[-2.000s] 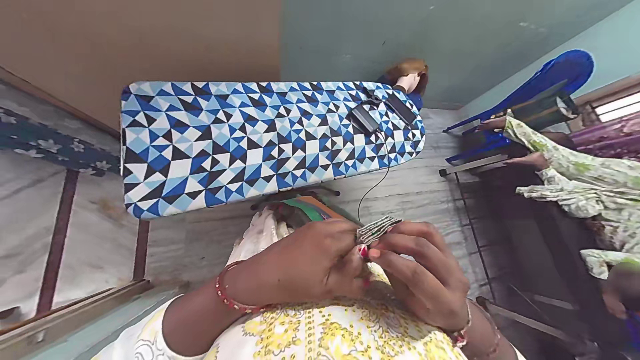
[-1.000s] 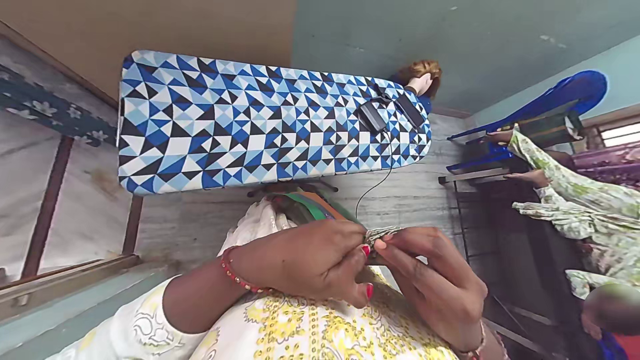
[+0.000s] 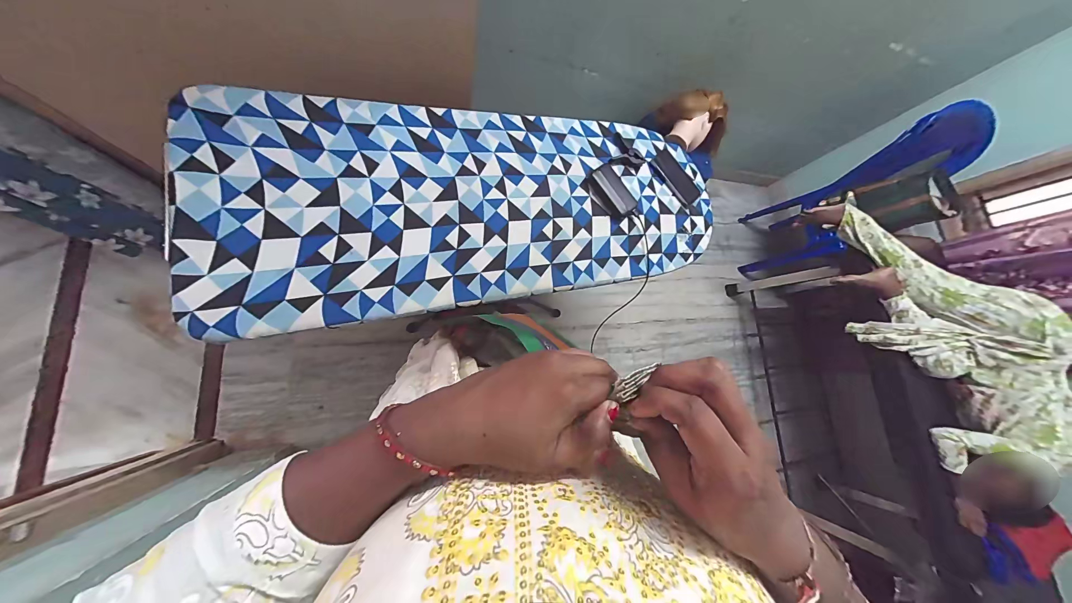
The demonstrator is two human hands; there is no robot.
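Both my hands meet in front of my chest, at the lower middle of the head view. Between their fingertips is a small striped bundle (image 3: 635, 383), pale and dark, perhaps folded cloth or paper; its exact kind cannot be told. My left hand (image 3: 544, 410), with red nails and a red beaded bracelet at the wrist, pinches its left side. My right hand (image 3: 712, 452) grips it from the right with thumb and bent fingers. The fingers hide the lower part of the bundle.
Beyond my hands stands an ironing board (image 3: 402, 218) with a geometric cover, bearing a dark box-like device (image 3: 613, 191) with a cable. A doll-like head (image 3: 693, 117) is at its far end. On the right are a blue plastic chair (image 3: 963, 134) and people in patterned clothing (image 3: 997, 335).
The striped bundle shows more above my fingertips than one second ago. Both hands stay close together on it. The view has shifted slightly.
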